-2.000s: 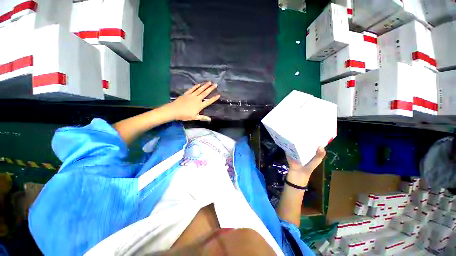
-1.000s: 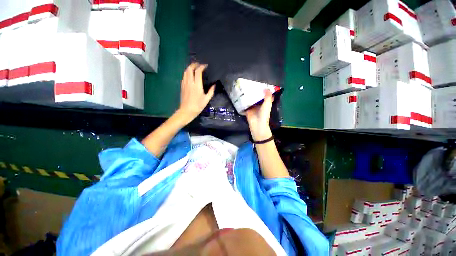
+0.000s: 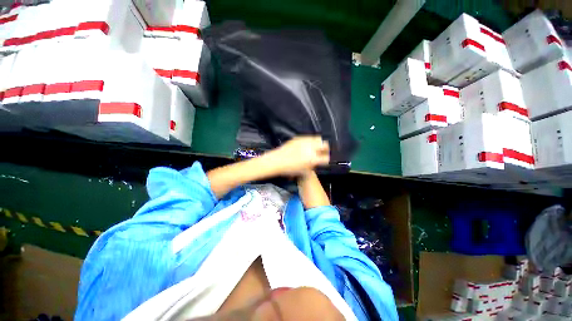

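A black plastic mailer [image 3: 285, 78] lies skewed and creased over a pile of flat black mailers in front of me. My left hand [image 3: 304, 155] is closed at the mailer's near edge, its fingers blurred and crossed over my right. My right hand [image 3: 307, 178] is mostly hidden behind the left hand and the mailer's edge; only its wrist side shows, so its fingers cannot be seen. The white carton no longer shows; whether it is inside the mailer is hidden.
White cartons with red bands are stacked on the green bench at left [image 3: 135, 81] and right [image 3: 464, 141]. An open cardboard box [image 3: 402, 241] with shiny black plastic stands below the bench edge. A blue object [image 3: 486, 232] and small floor cartons [image 3: 486, 298] lie at lower right.
My right hand brought the white carton from the right to the mailer; the carton is now out of sight. My left hand moved right across the right hand. The top mailer has shifted and creased.
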